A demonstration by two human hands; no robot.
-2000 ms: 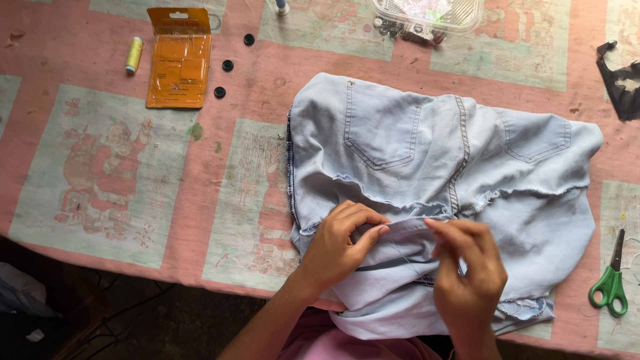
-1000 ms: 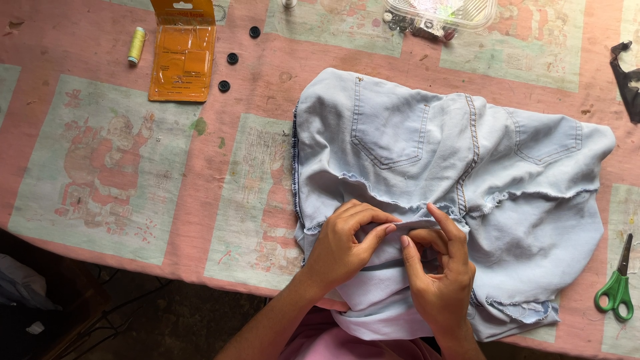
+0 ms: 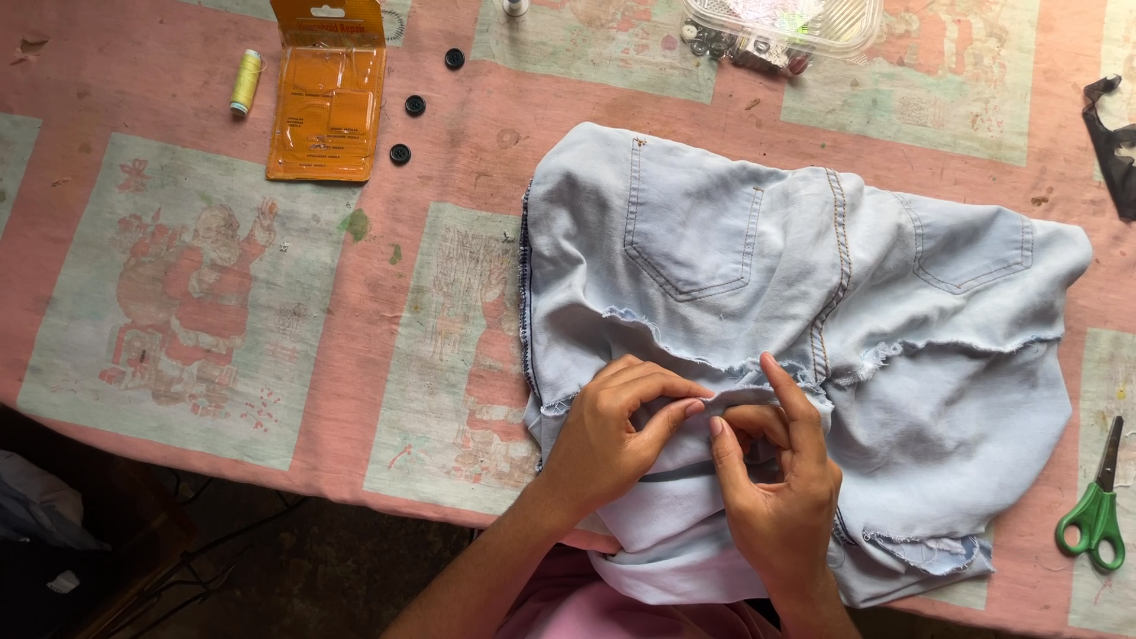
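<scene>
Light-blue denim shorts [image 3: 692,213] with frayed edges and two stitched pockets lie across the table's front part, some fabric hanging toward my lap. My left hand [image 3: 621,426] pinches a fold of the denim between thumb and index finger near the middle frayed edge. Close beside it, my right hand [image 3: 781,470] is at the same fold, index finger raised and thumb near the other curled fingers. Whether a needle or thread is between these fingers cannot be made out.
Green-handled scissors [image 3: 1093,524] lie at the right. A yellow thread spool [image 3: 247,82], an orange needle pack [image 3: 327,115] and several black buttons [image 3: 400,154] lie at upper left. A clear plastic container [image 3: 834,27] sits at the back, near black fabric [image 3: 1114,151]. The cloth-covered table's edge [image 3: 337,499] runs along the front.
My right hand was higher and farther right two seconds ago; it has come down beside my left hand. My left hand has kept its pinch on the denim.
</scene>
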